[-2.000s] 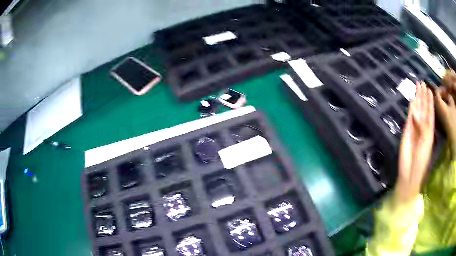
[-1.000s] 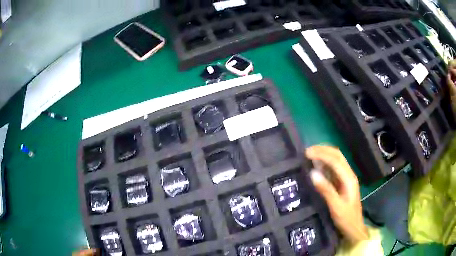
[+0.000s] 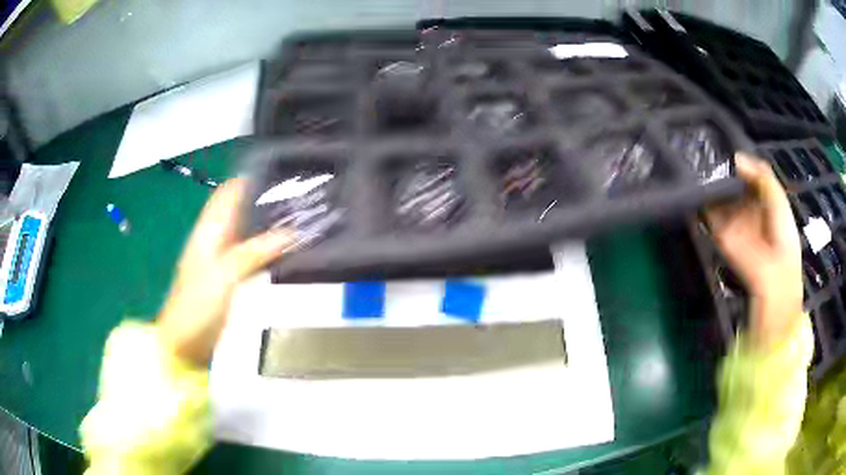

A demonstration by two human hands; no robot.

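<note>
A black foam tray (image 3: 464,237) with film-covered watches in its pockets is held up, blurred, above the bench. My left hand (image 3: 209,264) grips its left end, with fingers over the front left corner. My right hand (image 3: 761,227) grips its right end near the front corner. Below the tray lies a white sheet (image 3: 408,417) with two blue squares (image 3: 365,300) and a long beige-grey strip (image 3: 413,351). A dark band shows under the tray's front edge.
More foam trays stand at the right (image 3: 807,167) and at the back right (image 3: 742,74). A paper sheet (image 3: 190,116), a pen (image 3: 190,173), a small blue-and-white item (image 3: 118,218) and a white-and-blue device (image 3: 23,260) lie at the left. A yellow sleeve shows bottom right.
The tray has been lifted from the bench and moved away from me, baring the white sheet. My left hand has come fully into view and both hands now hold the tray.
</note>
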